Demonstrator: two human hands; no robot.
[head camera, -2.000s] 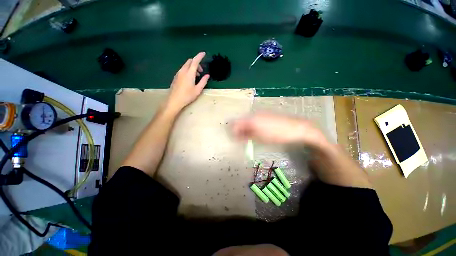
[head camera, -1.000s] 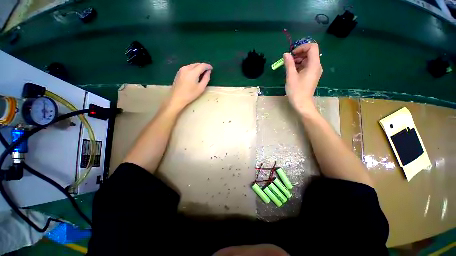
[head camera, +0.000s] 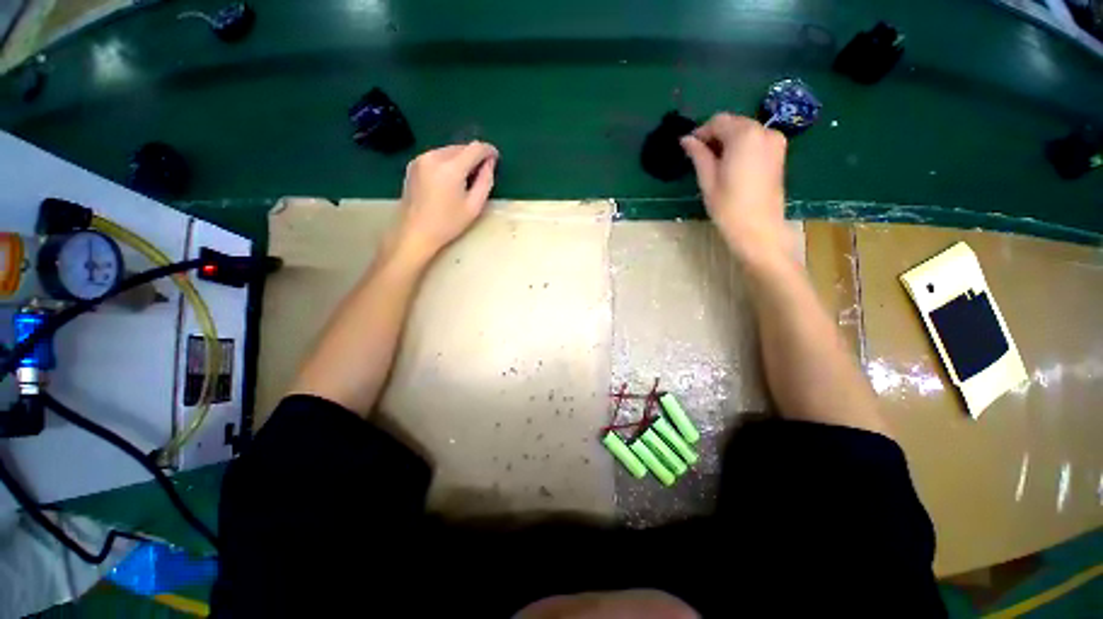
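Observation:
My right hand (head camera: 744, 163) is over the conveyor, its fingertips at the right edge of a small black housing (head camera: 668, 148). A thin red wire shows faintly above the housing. No green cell shows between the fingers; what they hold, if anything, is hidden. A round speckled circuit assembly (head camera: 791, 105) with a white lead lies just beyond this hand. My left hand (head camera: 445, 191) is loosely curled at the conveyor's near edge, with nothing seen in it. Several green battery cells (head camera: 654, 450) with red and dark wires lie on the taped cardboard.
The green conveyor (head camera: 544, 91) carries another black housing (head camera: 380, 121) at left and one at upper right (head camera: 868, 53). A white box (head camera: 133, 351) with gauge (head camera: 87, 266) and hoses stands at left. A pale yellow pad (head camera: 965, 329) lies on the cardboard (head camera: 508, 327) at right.
The conveyor parts have moved right. My right hand has gone from the battery pile to the conveyor with a green cell, which no longer shows. My left hand has drawn back and curled.

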